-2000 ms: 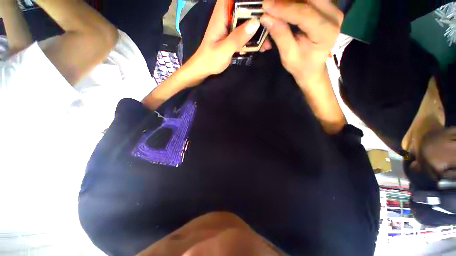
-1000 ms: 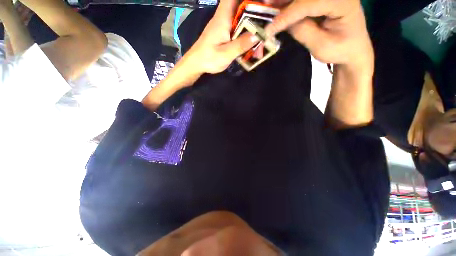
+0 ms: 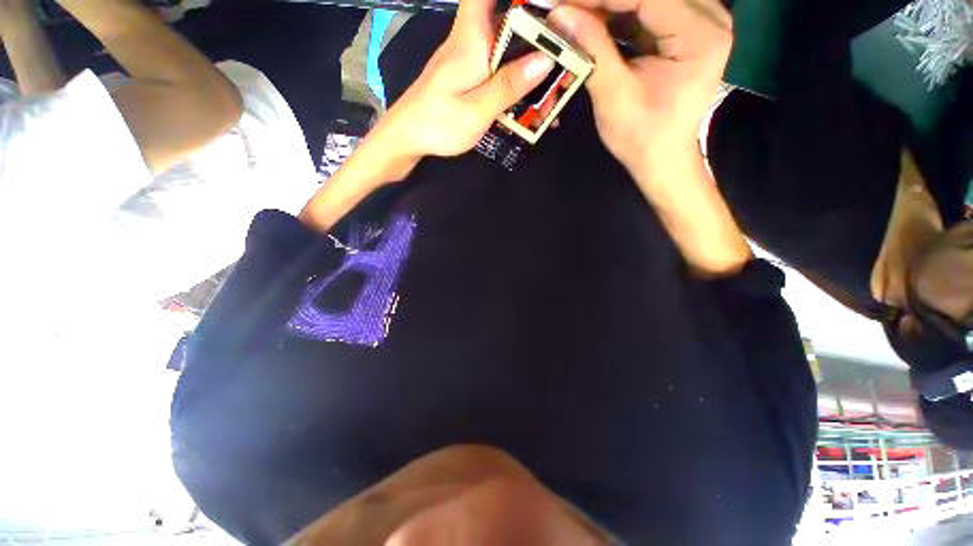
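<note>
A palm-sized phone unit with a cream rectangular frame is held at the top of the view, tilted. Its window shows a dark area and red-orange, with a pale streak. My left hand grips its left side, with the thumb lying across the window. My right hand has its fingertips on the upper right corner of the frame. The fingers behind the unit are mostly hidden, and the top picture edge cuts off part of my right hand.
A person in white with bare arms is close on the left. Another person in a dark top and cap is on the right. White tinsel-like strands show at the top right. A white railing is at the lower right.
The unit has turned and its frame now faces the camera more squarely, showing more red-orange in the window. My right hand and forearm swung right, then back left, with fingertips at the upper corner.
</note>
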